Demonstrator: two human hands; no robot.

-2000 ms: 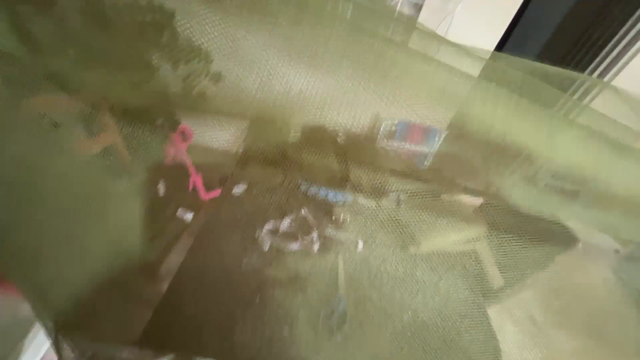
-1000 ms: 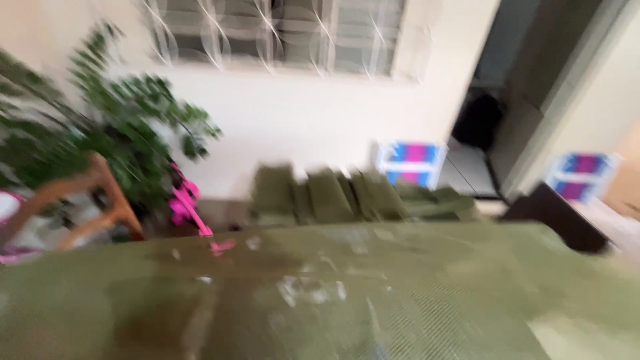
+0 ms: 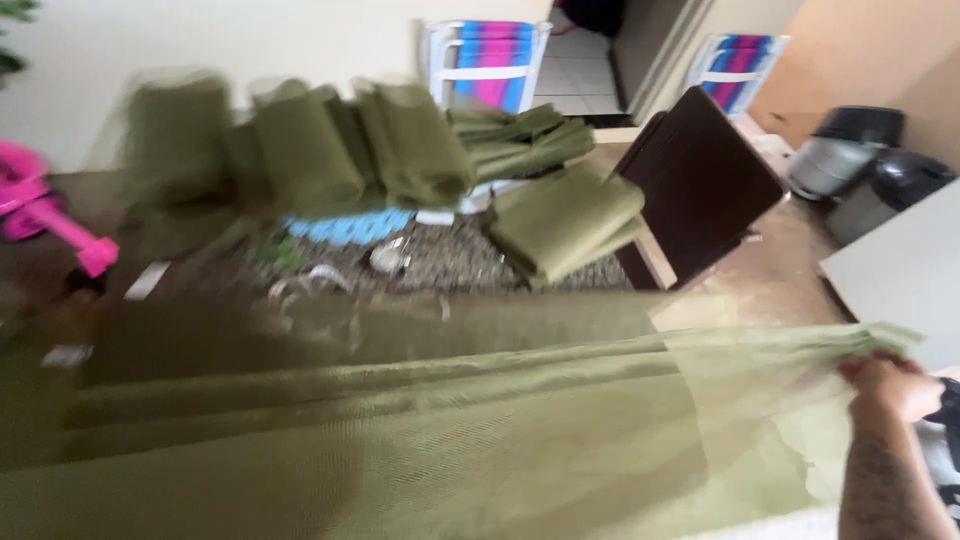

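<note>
A long sheet of sheer olive-green mesh fabric (image 3: 480, 420) stretches across the lower half of the head view, with several folds running lengthwise along its upper edge. My right hand (image 3: 892, 382) grips the gathered end of that edge at the far right. My left hand is out of the frame. Beyond the sheet, rolled or folded bundles of green mesh (image 3: 300, 150) lie in a row, and a flatter folded piece (image 3: 566, 221) rests nearer the right. Small white pieces (image 3: 146, 280) and a blurred whitish tangle (image 3: 311, 292) show near or through the mesh.
A dark brown panel (image 3: 701, 187) stands tilted at the right. Behind are two striped folding chairs (image 3: 491, 64) (image 3: 739, 71) and lidded bins (image 3: 847, 150). A bright pink object (image 3: 52, 210) is at left, and a light blue openwork piece (image 3: 349, 225) lies on speckled ground.
The mesh sheet, earlier spread over much of the view, now sits lower, with the bundles beyond it uncovered. My right hand has come into view, holding its end. The view has shifted right.
</note>
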